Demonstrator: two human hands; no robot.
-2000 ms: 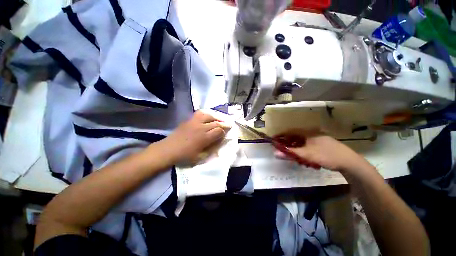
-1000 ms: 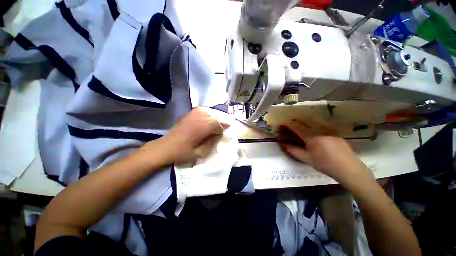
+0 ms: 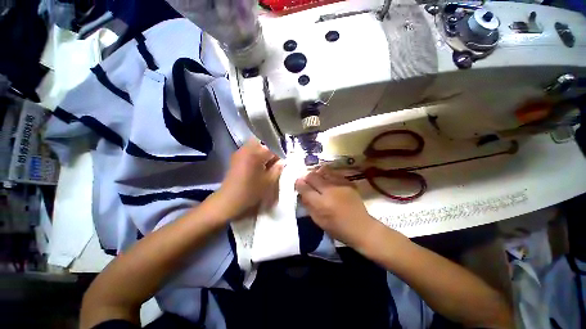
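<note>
The white piece (image 3: 277, 225) lies below the needle and hangs toward the table's front edge. My left hand (image 3: 249, 177) holds its upper left side with bent fingers. My right hand (image 3: 334, 202) pinches its right side just below the presser foot (image 3: 311, 159). The grey-blue garment piece (image 3: 154, 128) with dark bands is bunched left of the needle and under my left forearm. The dark red-handled scissors (image 3: 394, 166) lie under the machine arm, right of my right hand, with their blades partly hidden. The needle area is bright and its detail cannot be made out.
The white sewing machine (image 3: 360, 71) spans the top and right. A red basket (image 3: 308, 5) is behind it. The table's printed ruler scale (image 3: 456, 209) runs along the front right. White pieces (image 3: 72, 212) and a labelled box (image 3: 29, 144) are at the left. More cloth hangs below the table.
My right hand has let go of the scissors, which now lie under the machine arm, and has moved left to the white piece. The view has shifted, showing more of the left side.
</note>
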